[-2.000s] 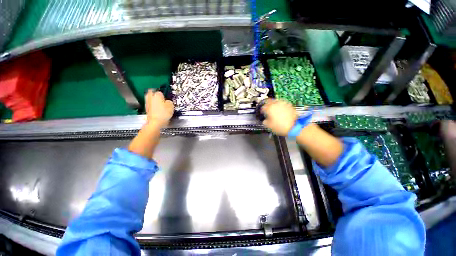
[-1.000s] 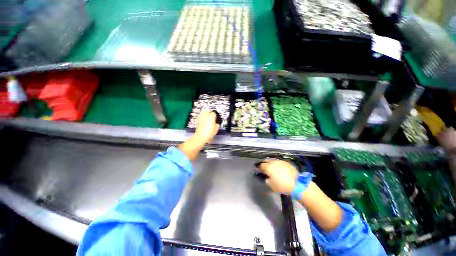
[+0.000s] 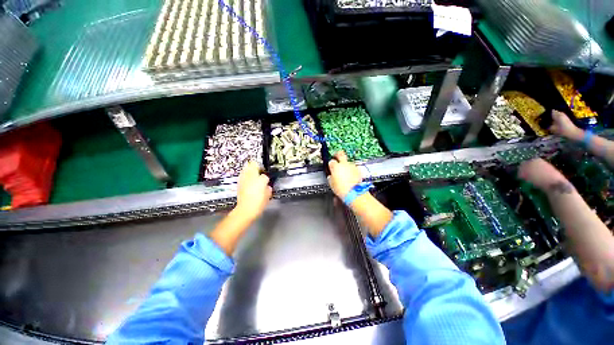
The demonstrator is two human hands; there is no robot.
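Three black bins stand side by side behind the rail: silver-pink parts [image 3: 233,149] at left, beige connectors [image 3: 294,143] in the middle, green terminal blocks [image 3: 351,131] at right. My left hand [image 3: 254,192] is at the front edge between the silver and beige bins, fingers bent, dark finger covers partly showing. My right hand [image 3: 345,176], with a blue wrist strap [image 3: 357,193], is at the front left corner of the green bin. Blur and the hands' own backs hide whether either holds a part.
Metal plate [image 3: 289,269] and conveyor rail [image 3: 101,219] lie below my arms. A green circuit board [image 3: 474,219] in a black carrier is at right, where another person's arms [image 3: 572,215] reach in. Red pieces [image 3: 27,162] are at left; trays [image 3: 209,34] sit on the upper shelf.
The view has shifted. My left hand has left the silver bin for the front edge beside it. My right hand has moved from over the metal plate to the green bin's front corner.
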